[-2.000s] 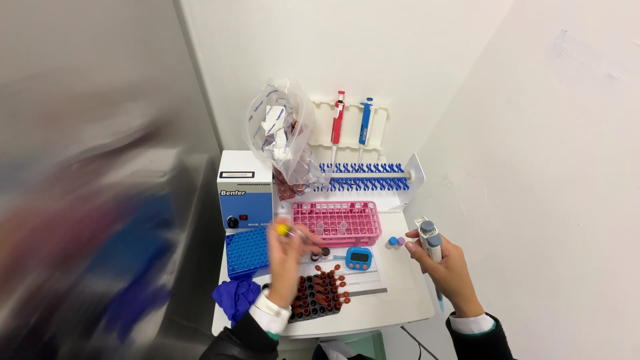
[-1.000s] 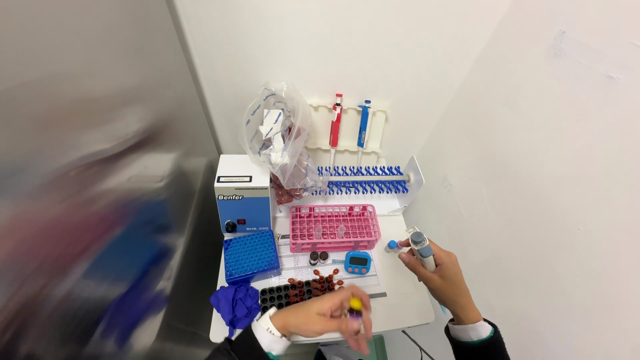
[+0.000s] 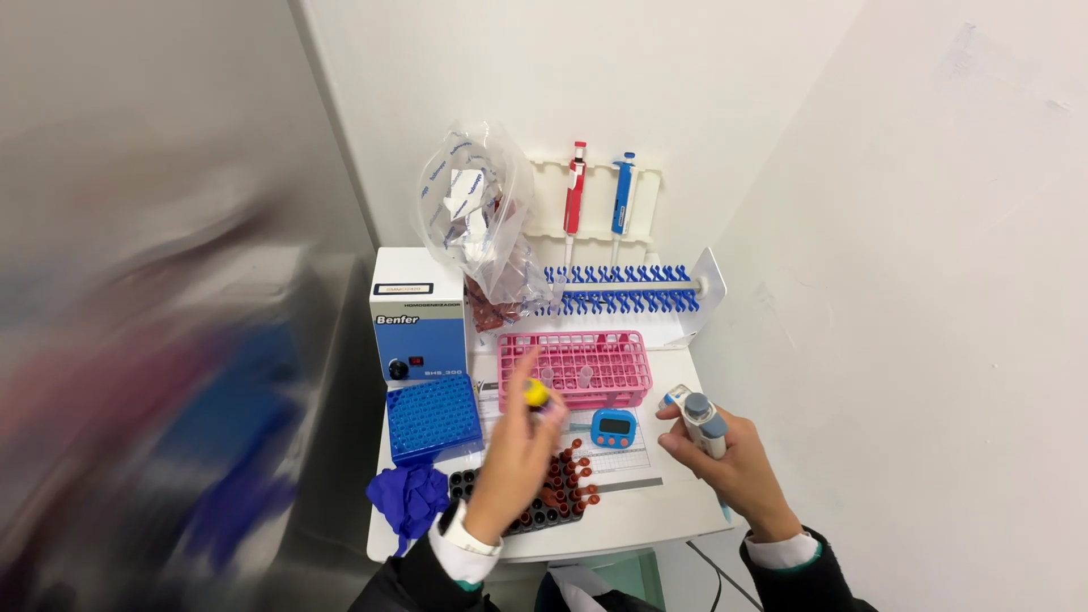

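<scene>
My left hand [image 3: 518, 450], slightly blurred, holds a small vial with a yellow cap [image 3: 536, 393] in front of the pink tube rack [image 3: 574, 399]. Two clear tubes stand in that rack. At the table's right side my right hand [image 3: 722, 459] is closed around a grey and white micropipette [image 3: 704, 425], its tip end pointing down past the table edge. Left of that hand lies a blue digital timer [image 3: 614, 428] on printed sheets. Below my left hand, partly hidden by it, is a black rack [image 3: 544, 517] with several brown-red tubes, many with lids open.
A blue tip box [image 3: 433, 418] sits before the Benfer homogenizer [image 3: 418, 336], with crumpled purple gloves [image 3: 410, 501] nearer. Behind are a mixer with blue clips [image 3: 620, 289], a clear plastic bag [image 3: 476, 212], and red [image 3: 575, 195] and blue [image 3: 623, 200] pipettes on a holder. Metal surface at left.
My left hand has moved from near the table's front edge up toward the pink rack, still holding the yellow-capped vial. My right hand still holds the micropipette in about the same place.
</scene>
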